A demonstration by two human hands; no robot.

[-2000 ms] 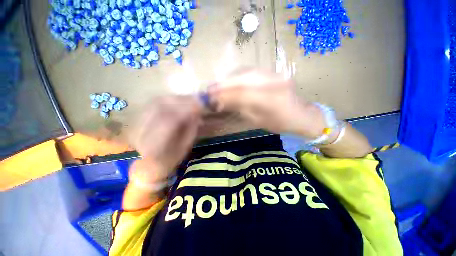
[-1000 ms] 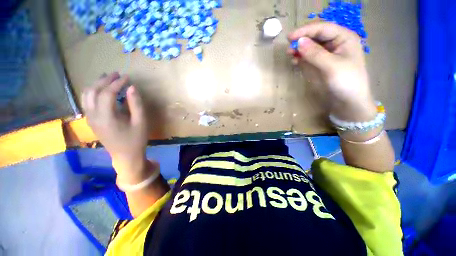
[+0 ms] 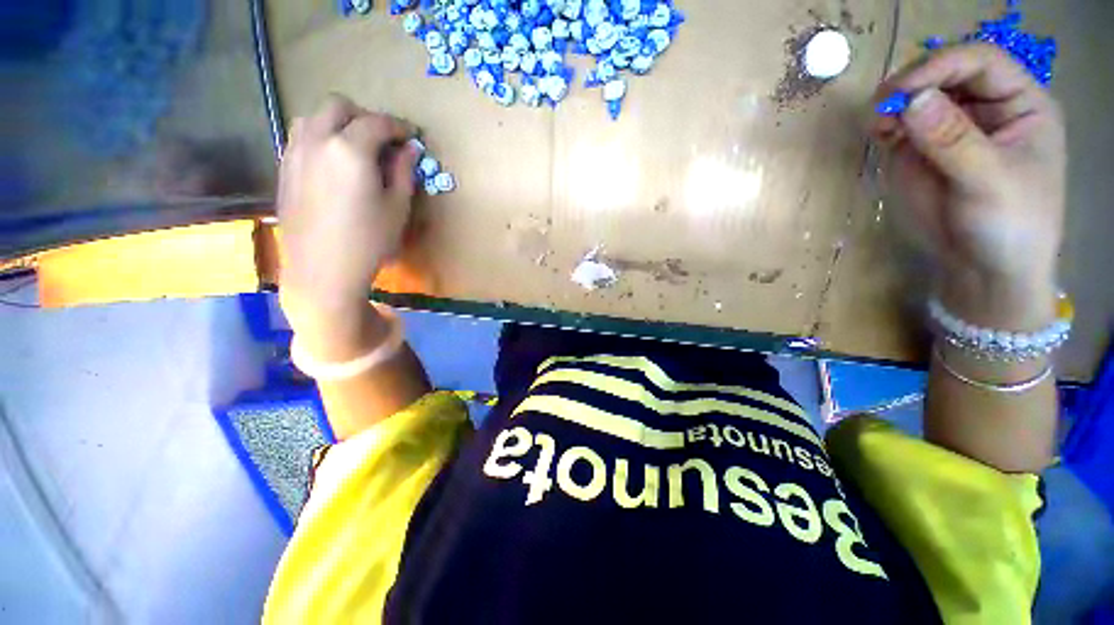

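My right hand pinches a small bright blue plastic part between thumb and fingertips, above the cardboard right of the glue dish. My left hand is at the small group of pale-faced parts near the left table edge. Its fingertips touch or cover some of them, and I cannot tell if it grips one. The large pile of pale-faced parts lies at the far side. The small pile of blue parts shows partly behind my right hand. The white round dish sits on a dark stained spot.
Brown cardboard with bright glare covers the table. A whitish dried scrap lies near the front edge. An orange piece is at the left edge. A blue crate stands on the floor at the lower left.
Both hands were together at the middle two seconds ago, then parted. My right hand still holds a blue part. My left hand now reaches the small group. The view has shifted left.
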